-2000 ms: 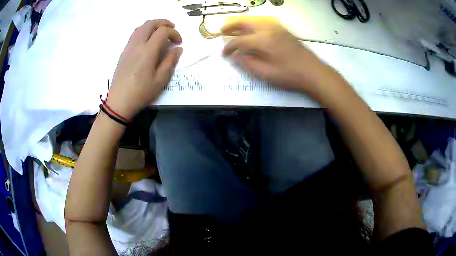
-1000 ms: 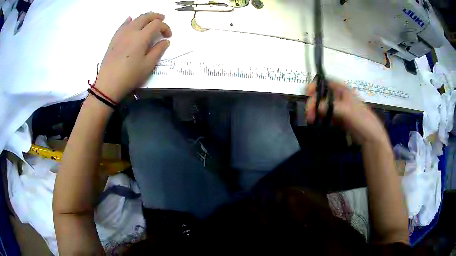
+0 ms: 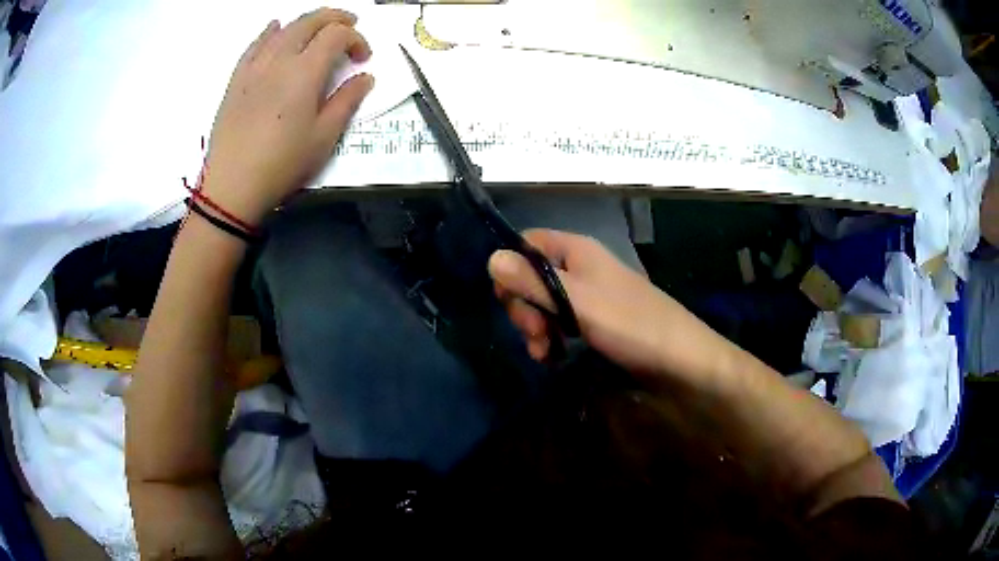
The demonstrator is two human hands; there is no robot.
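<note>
My right hand holds black-handled fabric shears at the table's front edge. The long blades point up and left over the white table, their tip right of my left hand. My left hand lies on a white garment piece at the left, fingers bent. The cloth's pointed end reaches out to the right from under the left fingers, close to the blades. Whether the left fingertips pinch the cloth is hard to tell. The blades look nearly closed.
A printed measuring scale runs along the table's front edge. The sewing machine is at the upper right. A blue bin with white pieces is at the right. A yellow tube and white cloth are at the lower left.
My right hand first reached over the table empty, then took up the shears, and has now brought them left and lowered the blades towards the cloth. My left hand stays on the cloth.
</note>
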